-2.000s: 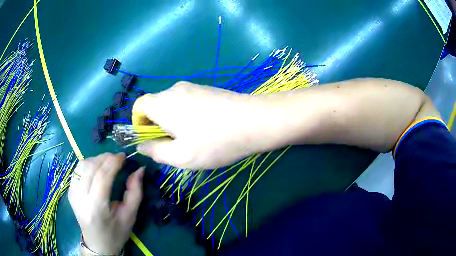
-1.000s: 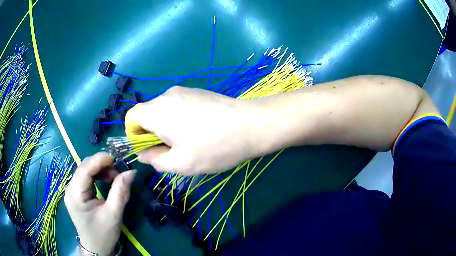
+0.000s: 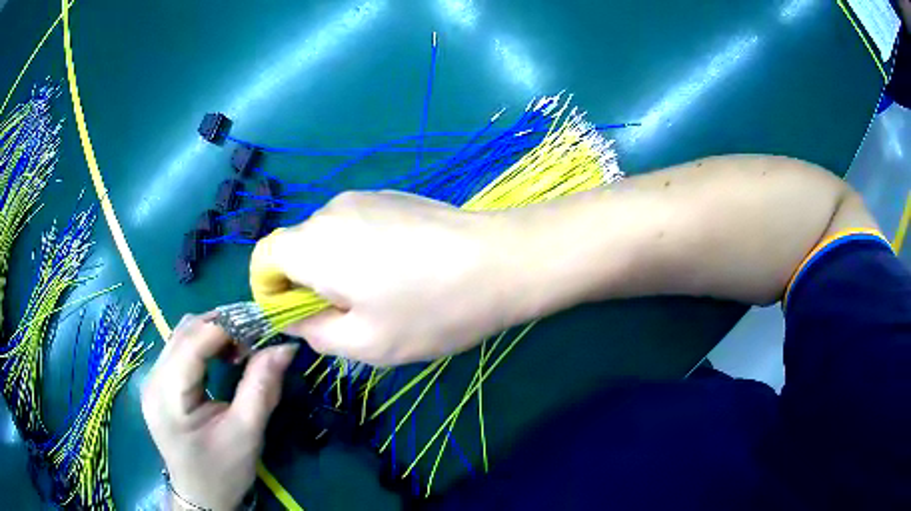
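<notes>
My right hand (image 3: 385,279) holds a thick bundle of yellow wires (image 3: 554,165). Silver crimp terminals (image 3: 240,321) stick out at its fingertips, and white-tipped far ends fan out beyond my forearm. My left hand (image 3: 210,404) is just below and left, its thumb and fingers curled close to the terminals. Something dark shows at its fingertips, too hidden to name. Black connector housings (image 3: 213,127) with blue wires (image 3: 432,100) lie above and left of my right hand; the wires run under it. Yellow and blue wires (image 3: 440,444) with dark housings lie below my right hand, partly in shadow.
Piles of mixed blue and yellow wires (image 3: 95,409) lie on the left of the dark green table (image 3: 330,60). A thick yellow cord (image 3: 100,190) crosses the left side, passing under my left hand. A white sheet (image 3: 879,25) shows at the top right.
My right hand and the bundle have moved down a little. My left hand moved left and opened slightly, then came back to the terminals.
</notes>
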